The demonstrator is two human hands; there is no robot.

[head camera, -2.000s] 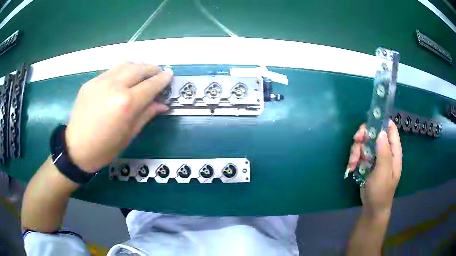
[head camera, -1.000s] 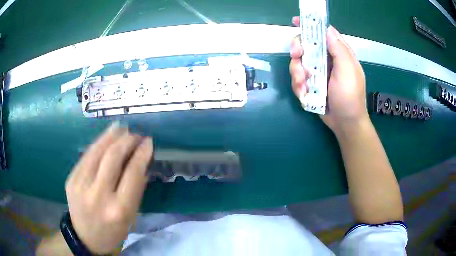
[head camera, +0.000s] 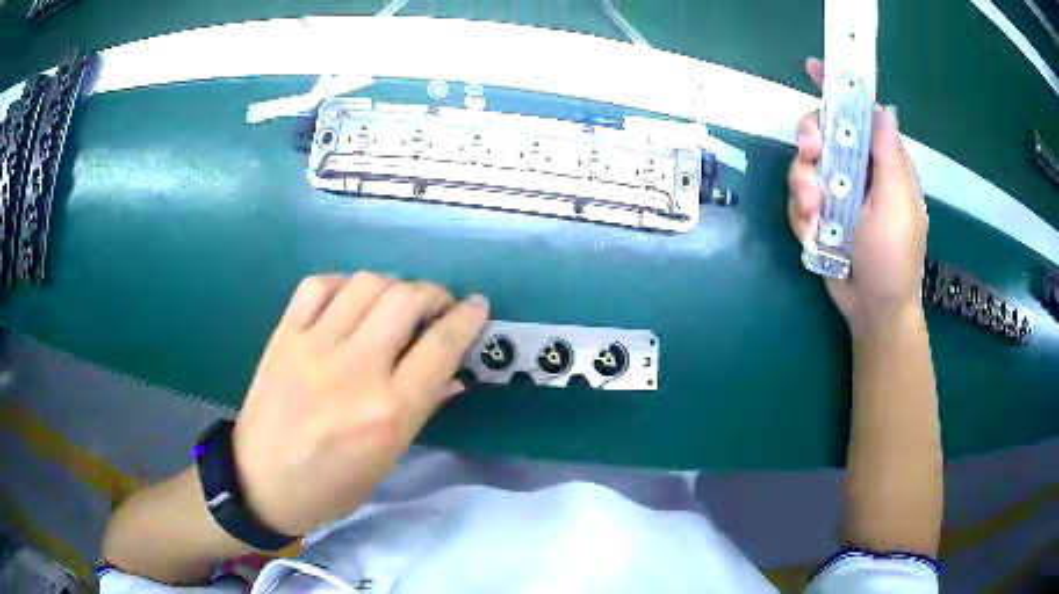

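Note:
A six-cavity jig point(head camera: 633, 362) lies near the bench's front edge, with three round workpieces showing in its pockets. My left hand point(head camera: 360, 389) covers its left part and grips it between thumb and fingers. My right hand point(head camera: 877, 215) holds the shiny transfer plate point(head camera: 848, 139) upright in the picture; its top is cut off by the picture's edge. The silver base fixture point(head camera: 499, 168) lies further back by the white strip, its small holes uncovered, with dark end fittings point(head camera: 722, 196).
Dark jig bars point(head camera: 35, 174) lie at the far left and another dark bar point(head camera: 981, 304) at the right. A white strip point(head camera: 499, 58) crosses the green bench. Tape pieces point(head camera: 304, 102), small clear discs point(head camera: 438, 89) and clear tubing point(head camera: 625, 21) are behind the fixture.
The jig on the fixture two seconds ago is off it. My left hand has moved from the fixture to the front jig. My right hand has raised the plate. The view has shifted.

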